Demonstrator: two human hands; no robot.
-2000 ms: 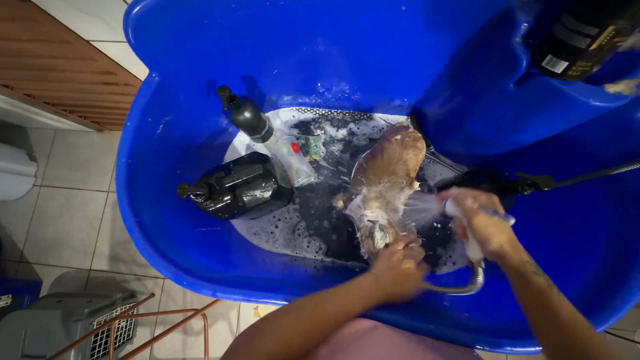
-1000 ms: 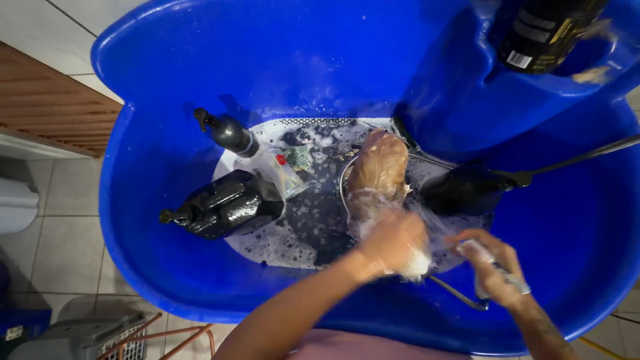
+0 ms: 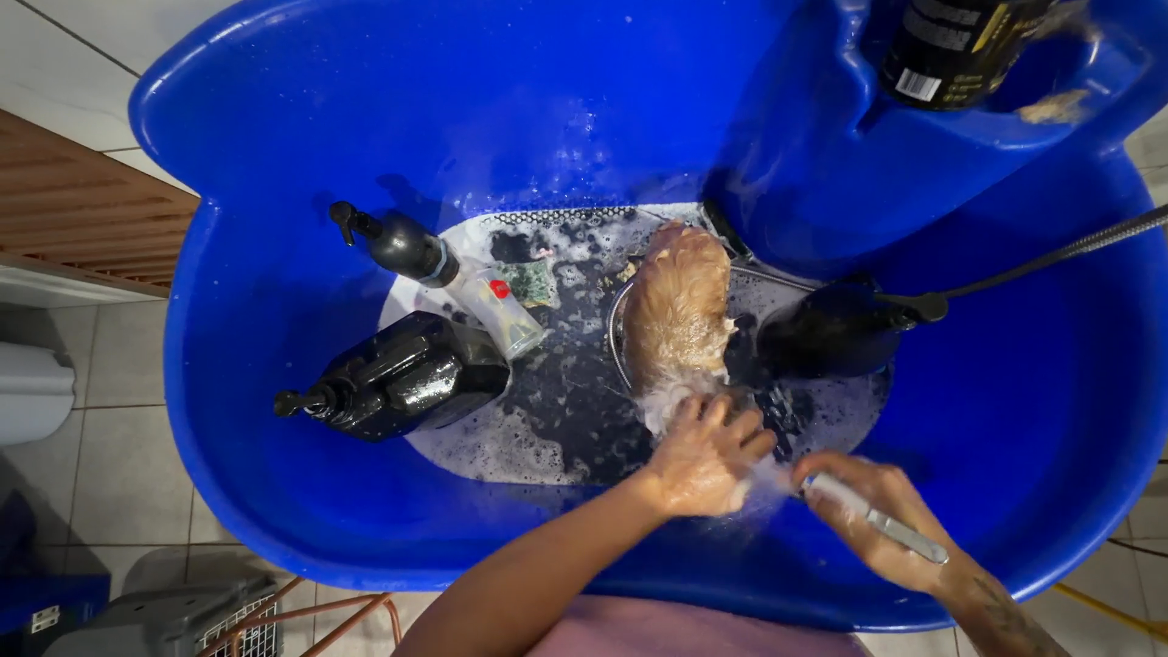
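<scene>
A wet, tan-furred small animal [image 3: 677, 306], seemingly a dog, stands on the dark floor of a blue plastic tub [image 3: 547, 547], its back toward the top of the view. My left hand [image 3: 712, 452] rests with spread fingers on its lathered near end, which the hand partly hides. Just to the right, my right hand [image 3: 876, 520] grips a white and grey shower head [image 3: 871, 516], and spray runs from it toward my left hand. The metal-braided hose [image 3: 1068, 251] comes in from the right and loops around the animal.
Left in the tub lie a large black pump jug [image 3: 415, 376], a smaller black pump bottle [image 3: 401, 245], a clear bottle [image 3: 504, 315] and a green sponge [image 3: 529, 281]. Another black pump bottle [image 3: 826, 328] is right of the animal. A black container [image 3: 958, 50] sits on the tub's upper ledge.
The shower head has gone from above the animal's right side to lower right, beside my left hand. My left hand has shifted right along the lathered end since two seconds ago.
</scene>
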